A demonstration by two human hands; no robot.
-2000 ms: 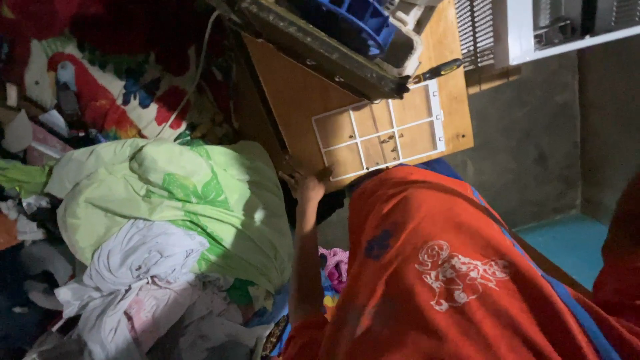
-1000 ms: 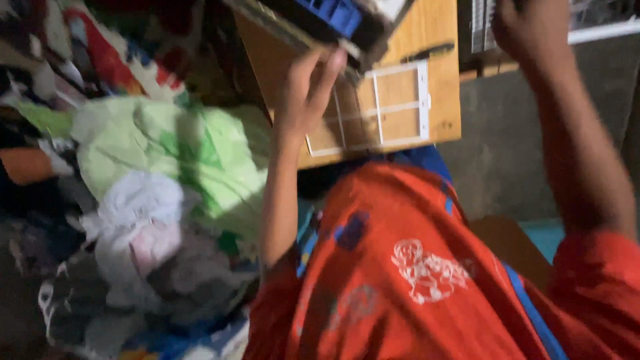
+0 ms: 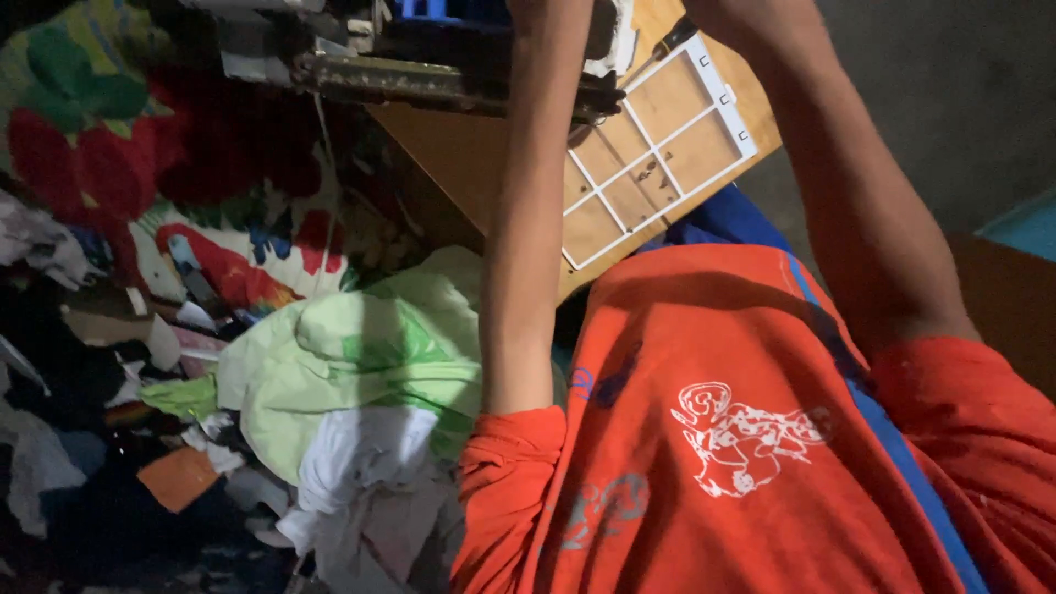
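My left forearm reaches up across a dark, worn appliance housing [image 3: 396, 82] with a blue plastic part [image 3: 429, 10]; the left hand is past the top edge. Only the lower part of my right hand [image 3: 726, 12] shows at the top, close to the black handle of a screwdriver-like tool [image 3: 678, 35]; its fingers and anything in them are hidden. A white plastic grid frame [image 3: 654, 148] lies on a wooden tabletop [image 3: 445, 148], with small dark bits inside its openings. The housing stands on the same tabletop, left of the frame.
Left of the table lie a light green cloth [image 3: 297, 346], a white cloth [image 3: 363, 450], an orange piece [image 3: 177, 478] and mixed scraps. A flowered red and white fabric [image 3: 231, 264] is behind them. A thin cord [image 3: 327, 165] hangs from the housing. A grey wall stands at right.
Two seconds ago my left hand was at the grid frame's lower corner; one second ago it was at the housing's edge. It has since moved up out of view. The view has shifted and turned.
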